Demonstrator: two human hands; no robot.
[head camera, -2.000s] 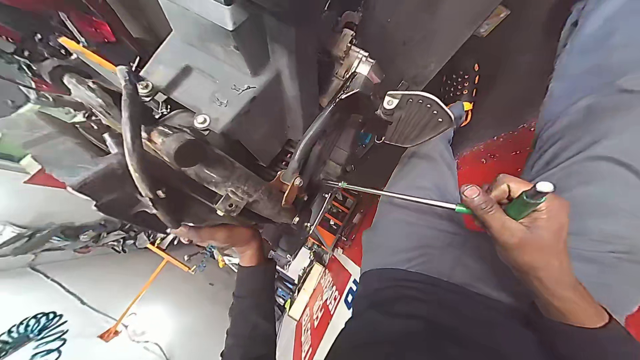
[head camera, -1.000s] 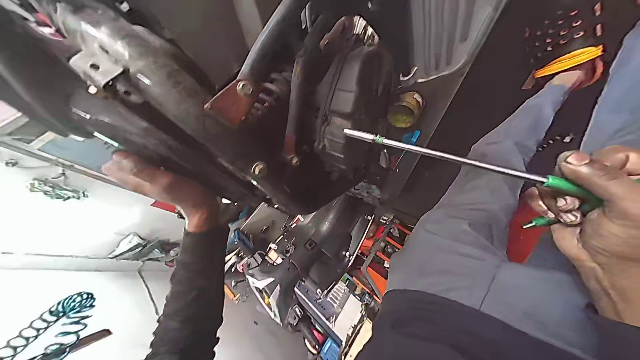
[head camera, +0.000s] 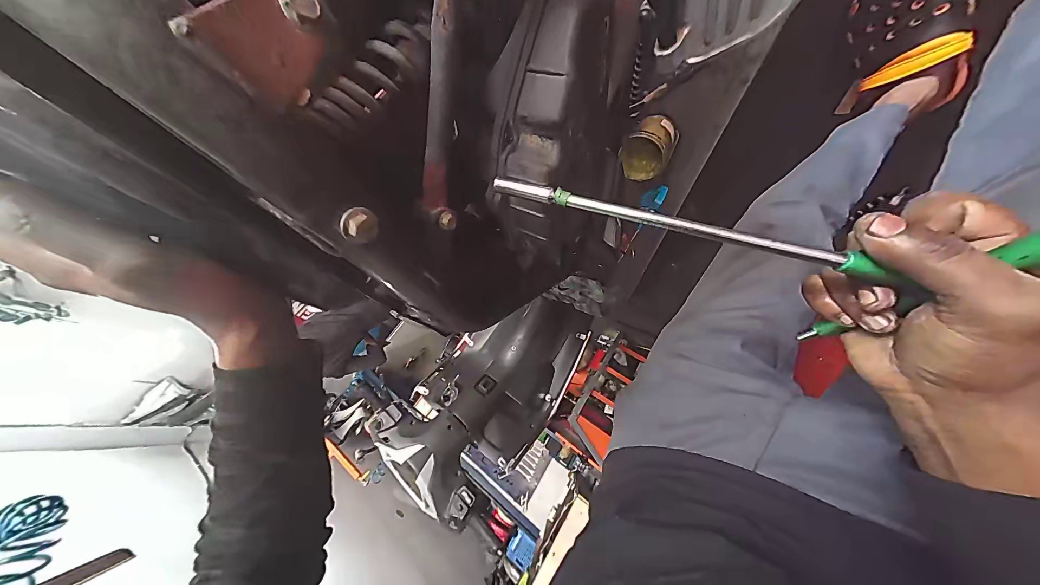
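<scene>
My right hand (head camera: 942, 301) is closed around the green handle of a long-shanked socket driver (head camera: 699, 227). The driver's socket end points left, in front of the dark casing (head camera: 552, 106) of a motor vehicle, probably a scooter; whether it touches is unclear. A second green tool tip (head camera: 821, 329) sticks out below my fingers. My left hand (head camera: 138, 276), blurred, lies along the underside of the dark frame (head camera: 268, 179) at the left; its fingertips are hard to make out. Two hex bolts (head camera: 358, 224) show on the frame, with a coil spring (head camera: 370, 77) above them.
A yellowish open can (head camera: 648, 148) stands beside the casing. Below lie a black and white plastic body panel (head camera: 487, 382), tools and orange racks (head camera: 593, 431). My legs (head camera: 731, 341) are at the right, with a perforated shoe (head camera: 910, 49) above. A coiled teal hose (head camera: 32, 528) is at lower left.
The driver's tip was at the frame's lower part two seconds ago; it has since come away, still in my right hand. The view has moved much closer to the frame.
</scene>
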